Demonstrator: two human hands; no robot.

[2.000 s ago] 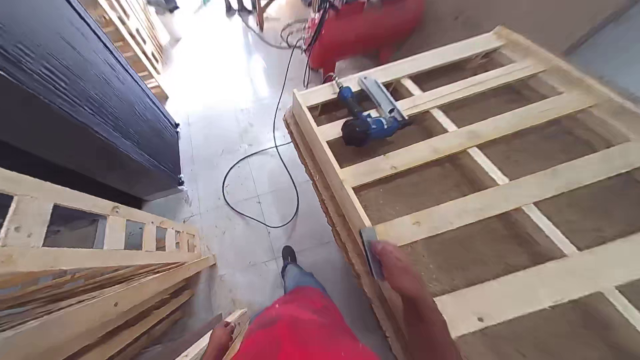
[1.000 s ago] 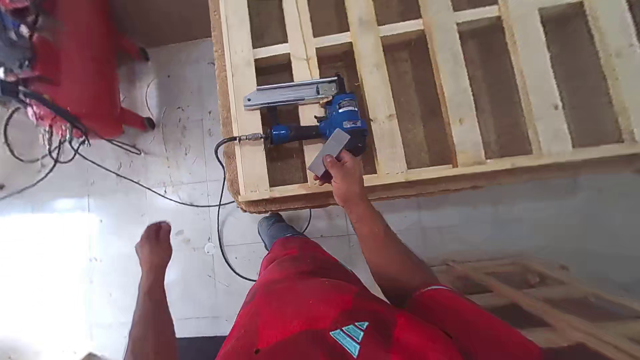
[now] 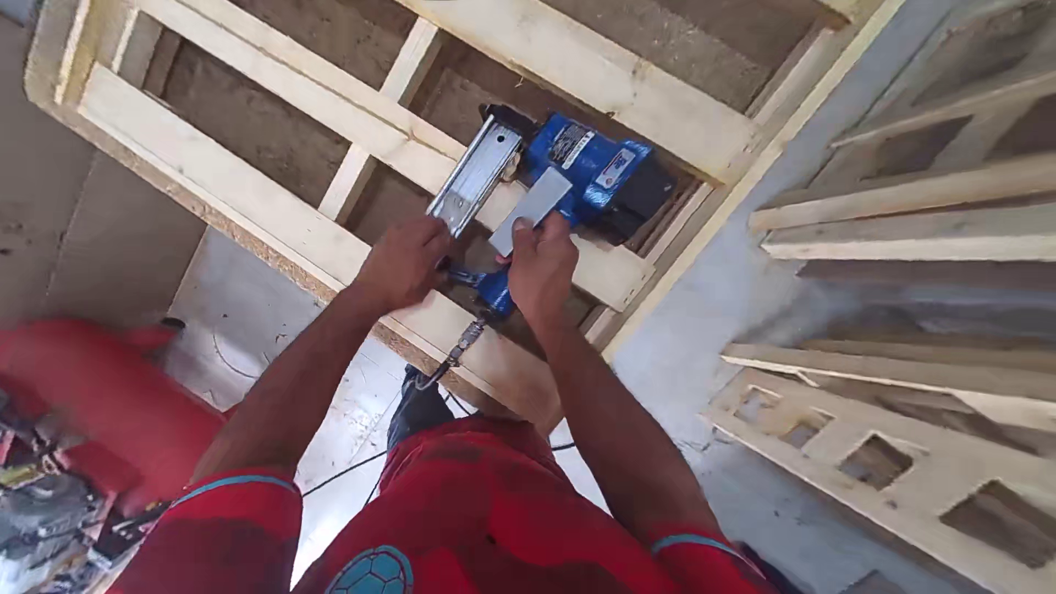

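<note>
A blue pneumatic nail gun [image 3: 586, 165] lies on the slats of a wooden frame [image 3: 231, 177], its silver magazine [image 3: 478, 175] pointing down and left. My left hand [image 3: 406, 262] is closed around the lower end of the magazine; the fingertips are partly hidden. Between the thumb and fingers of my right hand [image 3: 543, 268] is a strip of collated nails or staples [image 3: 532, 211], grey and flat, held over the tool beside the magazine. An air hose coupling [image 3: 467, 340] joins the tool's handle end near the frame's edge.
A red air compressor tank [image 3: 107, 404] stands on the floor at the lower left. Several wooden frames and slats [image 3: 874, 412] lie or lean at the right. A dark hose runs over the light tiled floor by my feet.
My left hand has come from beside my body onto the magazine. My right hand still holds the grey strip, now over the tool. The view has turned and is closer to the frame.
</note>
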